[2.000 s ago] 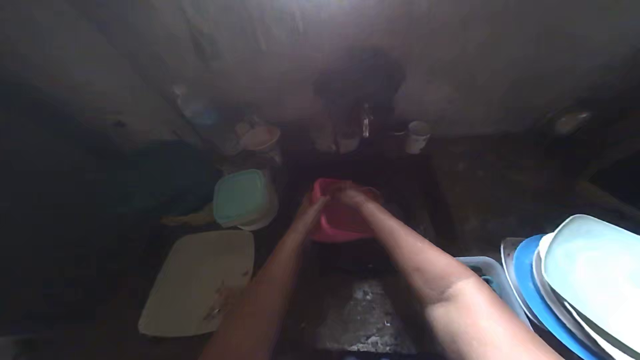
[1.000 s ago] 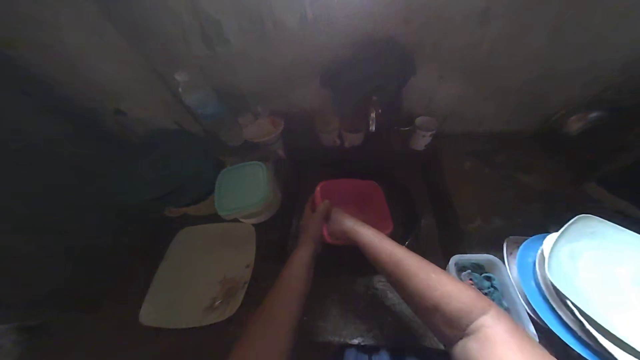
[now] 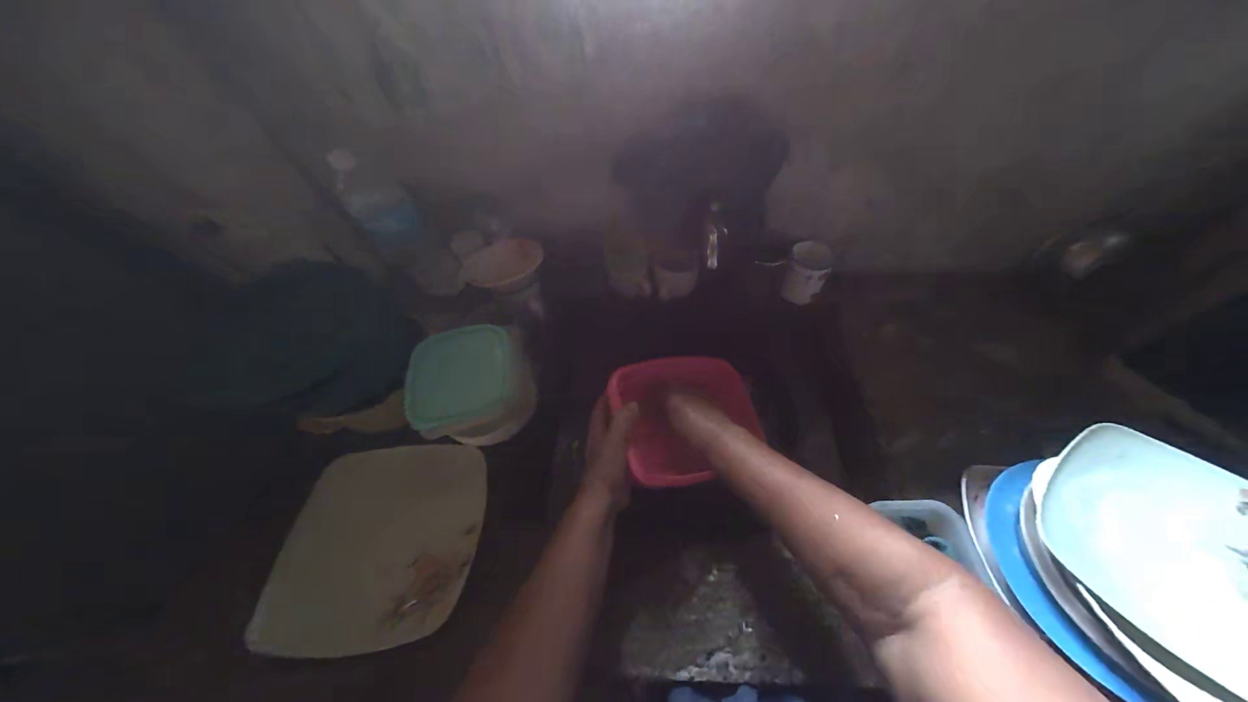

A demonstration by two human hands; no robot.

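Note:
A square red plastic container (image 3: 682, 368) is in the dark sink basin below the metal tap (image 3: 713, 239), its open side facing up. My left hand (image 3: 611, 448) grips its left wall, with the thumb over the rim. Inside it is my right hand (image 3: 690, 408), whose fingers are blurred and dim, so whether they hold anything is unclear.
On the left are a green-lidded container (image 3: 463, 378) and a pale tray (image 3: 366, 546) with brown scraps. Stacked plates and trays (image 3: 1150, 526) stand at right beside a clear plastic tub (image 3: 921, 509). A white mug (image 3: 807, 273) is near the wall.
Two seconds ago the red container was tilted with both hands at its rim. Now it sits flatter, and my right hand has moved inside it.

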